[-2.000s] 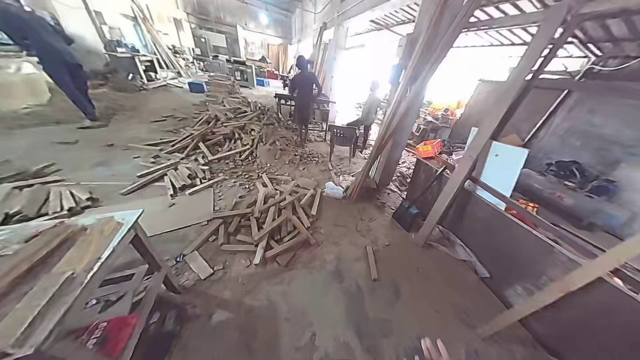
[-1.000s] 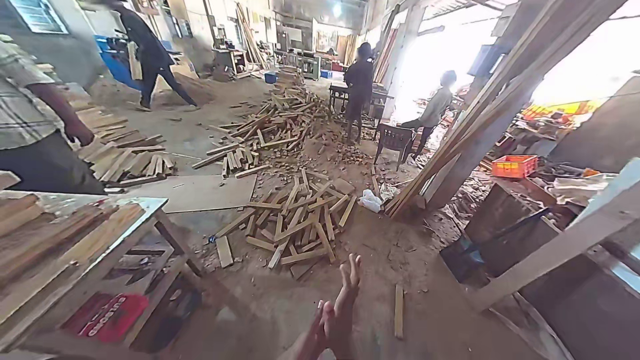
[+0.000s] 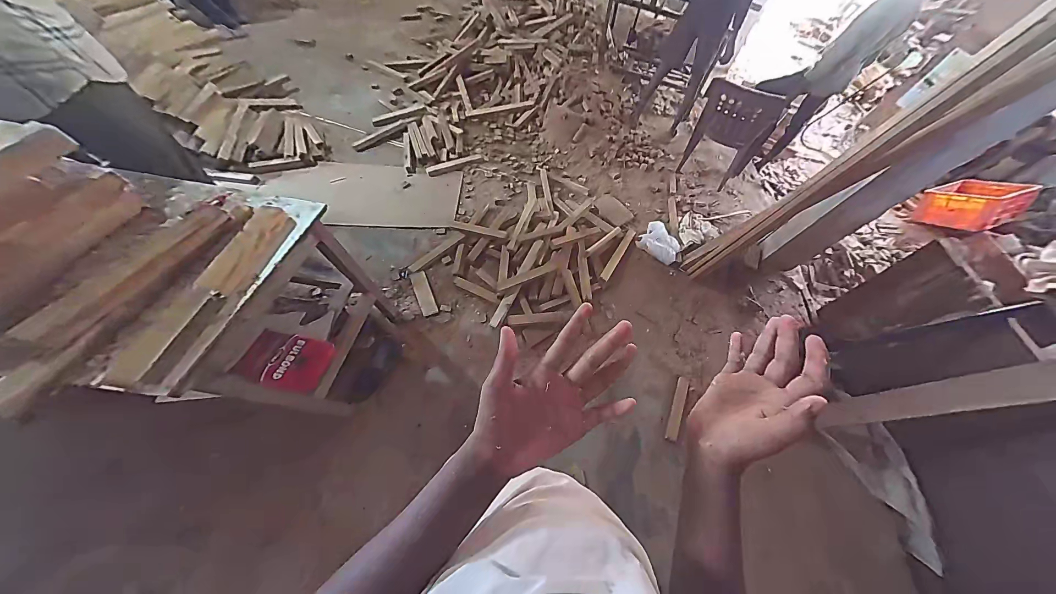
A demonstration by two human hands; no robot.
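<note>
My left hand [image 3: 544, 396] is raised in front of me, palm up, fingers spread, holding nothing. To its right is my right hand [image 3: 755, 396], palm up with slightly curled fingers and nothing in it. The two hands are apart. Beyond them on the floor lies a loose pile of short wooden sticks [image 3: 536, 256]. A single wooden stick [image 3: 677, 409] lies on the floor between the hands, nearer the right one. At the left, wooden boards [image 3: 157, 272] rest on a workbench [image 3: 289, 231].
A red container [image 3: 289, 361] sits under the workbench. Farther off are a larger wood heap [image 3: 487, 74], a flat sheet [image 3: 388, 194], a white plastic bag [image 3: 658, 242], a chair [image 3: 734, 120] and an orange crate [image 3: 978, 205]. Long planks [image 3: 874, 140] lean at the right. Other people stand beyond.
My hands were close together a second ago and are now apart with palms up. Two seconds ago only some fingers showed at the bottom edge. The view has tilted down.
</note>
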